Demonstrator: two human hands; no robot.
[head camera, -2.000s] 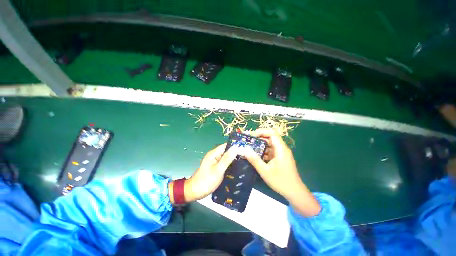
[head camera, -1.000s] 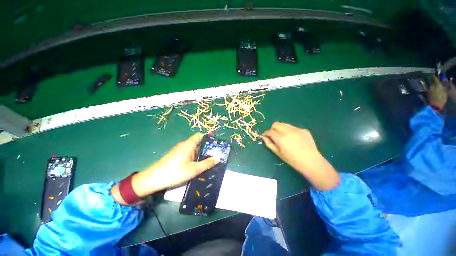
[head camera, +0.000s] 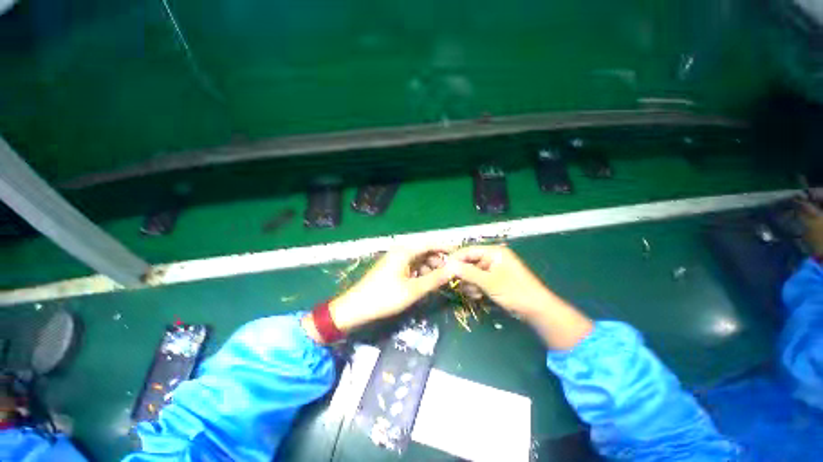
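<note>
My left hand (head camera: 402, 285), with a red wrist strap (head camera: 328, 322), and my right hand (head camera: 501, 280) meet fingertip to fingertip over the cable pile. Their fingers are bent in a pinch. A yellow bit shows at the fingertips, but I cannot tell if it is held or lies behind them. The cream-yellow cable pile (head camera: 466, 312) is mostly hidden by the hands. An open black phone assembly (head camera: 393, 386) lies untouched below my hands, its blue-silver board end towards them, partly over a white sheet (head camera: 473, 417).
A second phone assembly (head camera: 170, 368) lies at the left by my sleeve. A white rail (head camera: 577, 217) divides the bench from the green belt, which carries several phones (head camera: 490, 190) and a short dark piece (head camera: 280, 219). A grey post (head camera: 72, 212) stands left. Another person's blue sleeve (head camera: 805, 302) shows right.
My left hand has let go of the phone, which now lies on the bench, and has moved up to my right hand. The view has shifted, so the belt sits lower in the picture.
</note>
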